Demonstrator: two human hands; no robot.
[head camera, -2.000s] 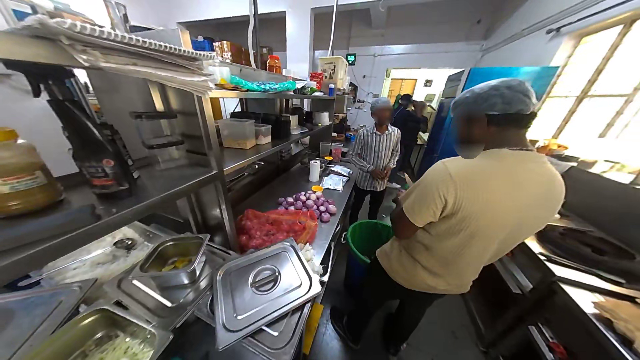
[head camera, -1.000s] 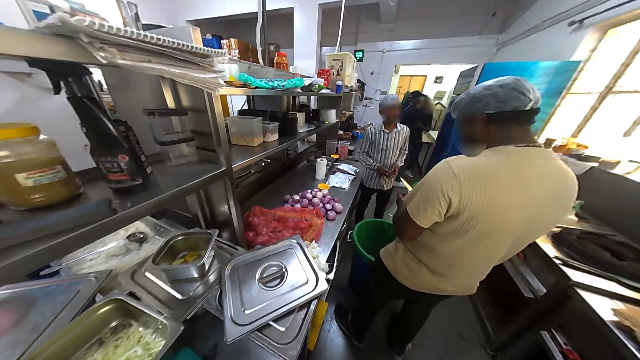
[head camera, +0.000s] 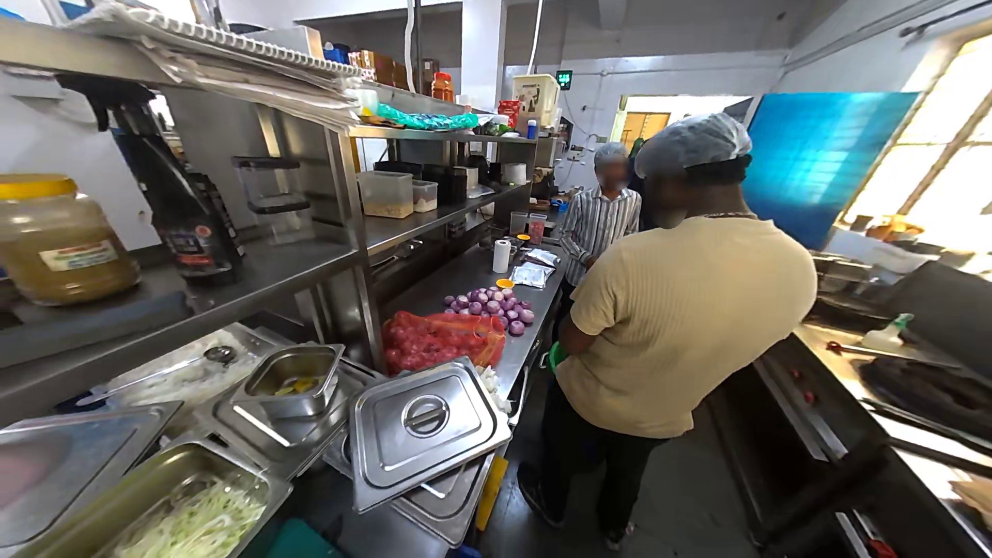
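Neither my left hand nor my right hand shows in the head view. Low on the counter, a steel pan holds shredded cabbage (head camera: 194, 521), and a small steel pan (head camera: 293, 381) with yellow pieces stands behind it. A steel lid (head camera: 426, 422) with a recessed handle lies tilted over other lids. At the left, a ladle (head camera: 220, 355) rests in a pan of white food. Behind the tilted lid lies a red mesh bag (head camera: 442, 341) of onions, touching or close to a heap of loose purple onions (head camera: 492, 304).
A person in a beige shirt (head camera: 682, 318) and hair cover stands in the aisle at right, facing away. Another person in a striped shirt (head camera: 601, 225) stands beyond. Steel shelves (head camera: 438, 217) run along the left, with a spray bottle (head camera: 182, 201) and a yellow-lidded jar (head camera: 58, 248). Stoves (head camera: 860, 387) line the right.
The person in beige has shifted and now hides most of the green bin that showed more fully earlier.
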